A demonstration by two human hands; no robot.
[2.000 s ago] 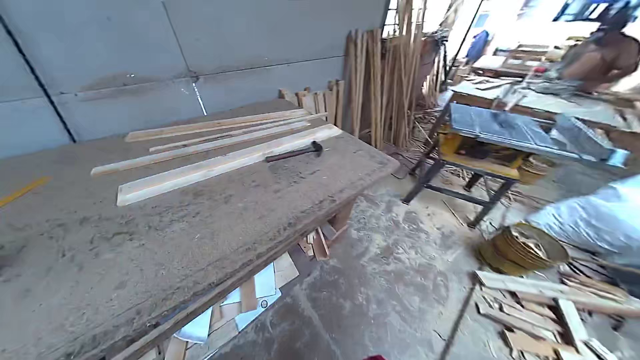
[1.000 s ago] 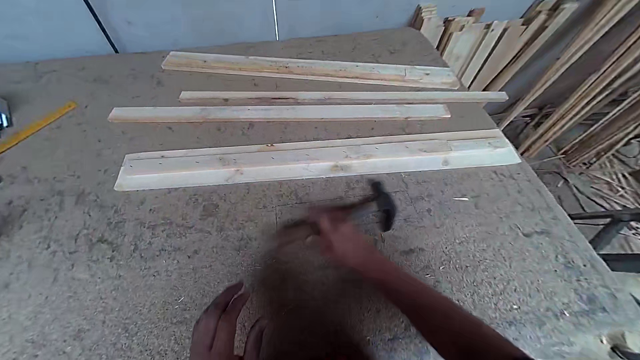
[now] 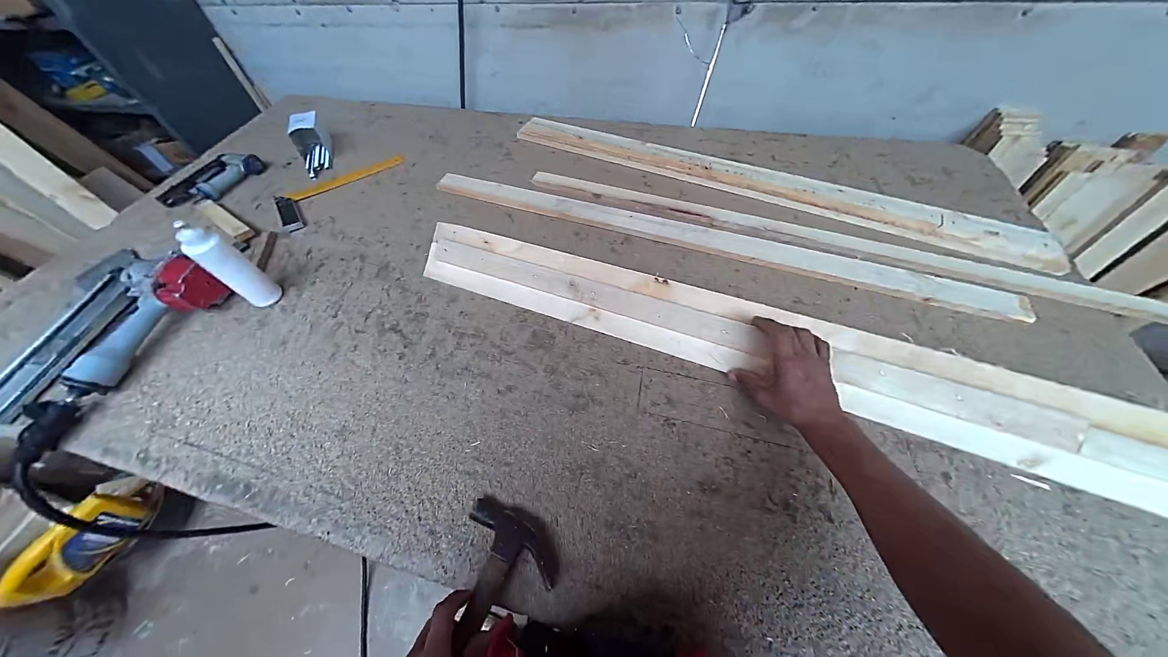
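My right hand (image 3: 792, 372) lies on the nearest wooden piece, a long assembly of pale boards (image 3: 620, 301) with a narrower strip along its middle, its fingers bent over the strip. At the bottom edge of the view my left hand (image 3: 444, 628) grips the handle of a claw hammer (image 3: 513, 538), whose head rests over the near edge of the workbench. Beyond the assembly lie two slim wooden strips (image 3: 712, 235) (image 3: 821, 239) and a wider board (image 3: 785, 187), roughly side by side.
Toward the left of the workbench (image 3: 365, 411) are a pneumatic nail gun (image 3: 114, 333), a white plastic bottle (image 3: 228, 263), a yellow-bladed try square (image 3: 347, 178), a second air tool (image 3: 214, 178) and a box of metal pieces (image 3: 310, 146). A yellow power tool (image 3: 82, 543) sits below. Wood offcuts (image 3: 1104, 192) stand at right.
The hammer, in my right hand one second ago, is now in my left. My right hand has come to rest on the board assembly. The view has swung left.
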